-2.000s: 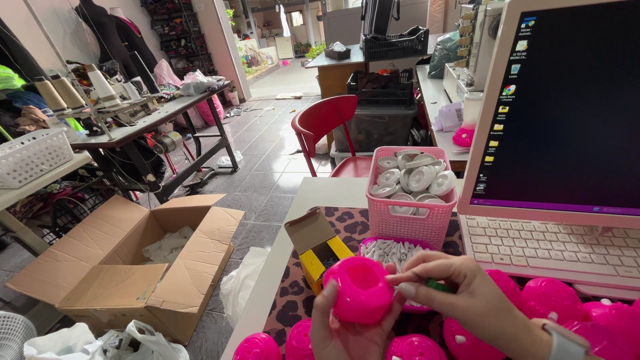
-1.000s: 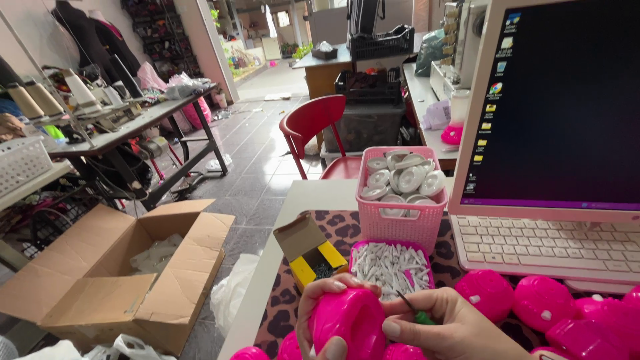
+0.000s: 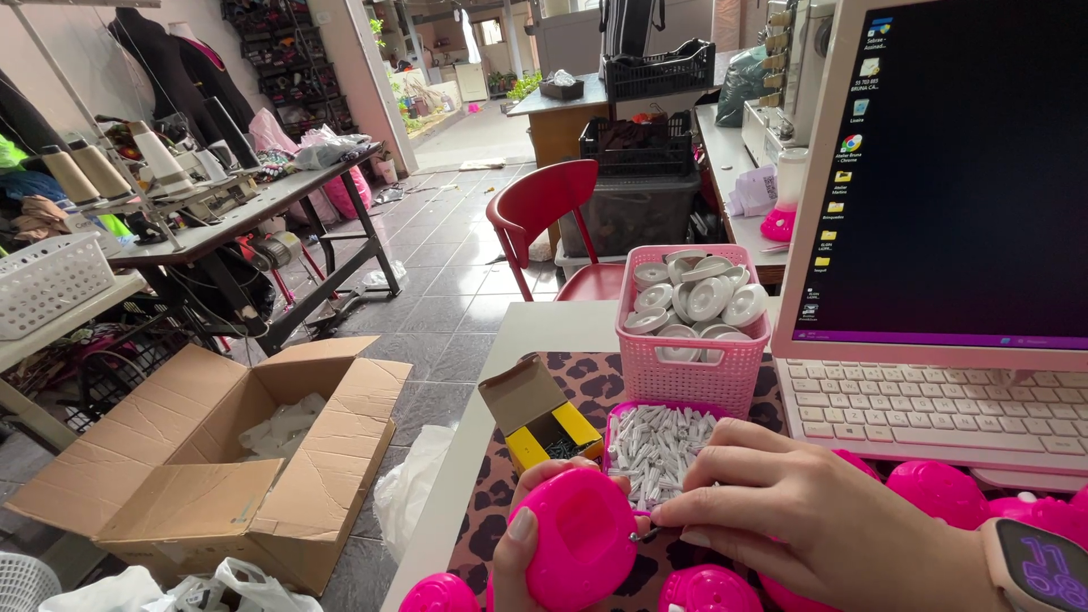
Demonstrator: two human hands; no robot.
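Note:
My left hand (image 3: 523,544) holds a pink plastic part (image 3: 582,535) with a recessed rectangular opening turned toward the camera. My right hand (image 3: 756,501), with a watch on the wrist, pinches a small dark metal piece (image 3: 648,534) against the part's right edge; its exact kind is unclear. Behind the hands stand a pink tray (image 3: 614,425) of small white plastic pieces (image 3: 659,450) and an open yellow box (image 3: 557,433) of dark screws. A pink basket (image 3: 688,374) holds white round plastic discs (image 3: 708,297). More pink parts (image 3: 701,591) lie around the hands.
A computer monitor (image 3: 935,187) and white keyboard (image 3: 943,412) stand at right. Left of the table are an open cardboard box (image 3: 221,501) and a white plastic bag (image 3: 414,484) on the floor. A red chair (image 3: 544,212) stands beyond the table; a sewing table (image 3: 246,221) is at left.
The pink part has turned in my left hand, so its recess now faces the camera. The green thing seen by my right fingers earlier is no longer visible; a dark metal piece shows there.

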